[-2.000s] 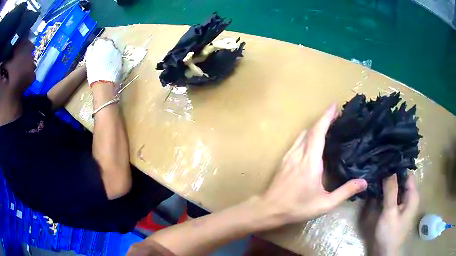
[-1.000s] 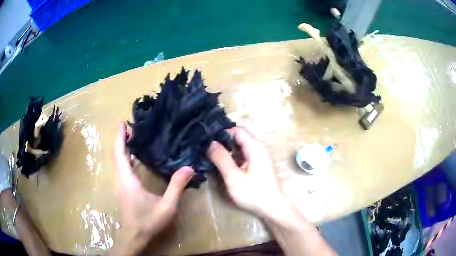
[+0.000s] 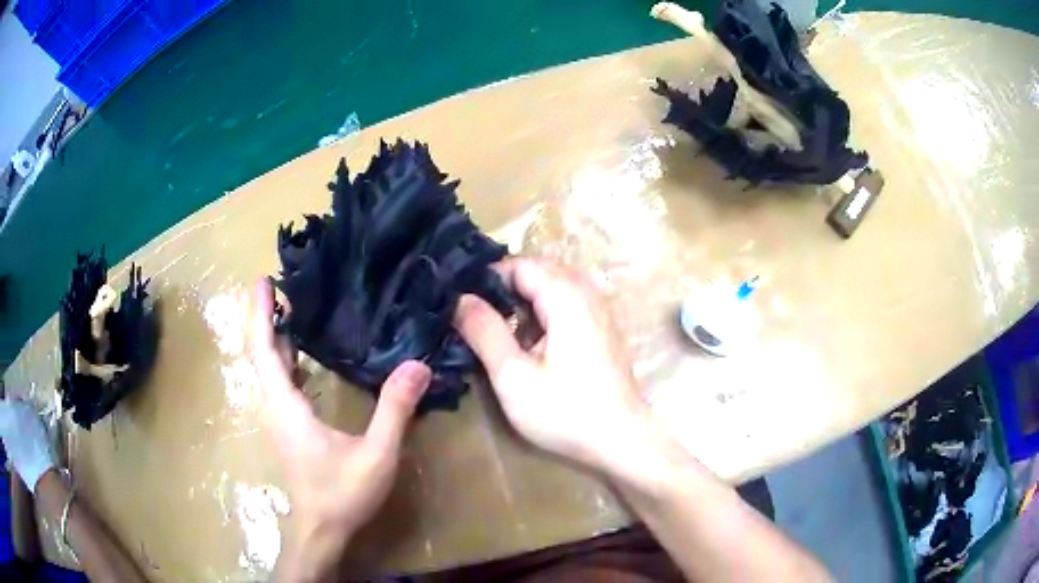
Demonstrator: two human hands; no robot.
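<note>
The ragged black assembly lies on the tan table in front of me, its jagged tips pointing up and away. My left hand holds its left and lower edge, thumb on top. My right hand pinches its right edge between thumb and fingers. A small cream bit shows at its upper right edge. What lies under the clump is hidden. The white glue bottle with a blue tip stands to the right of my right hand.
An open black assembly with cream rods lies at the back right, a brown tag beside it. Another black assembly lies at left, near a neighbour's gloved hand. A green-edged bin is low right. Blue crates stand beyond the green belt.
The view has swung right from the neighbour to my own work area. Both hands stay on the black clump. Since one second ago, little has changed in their grip.
</note>
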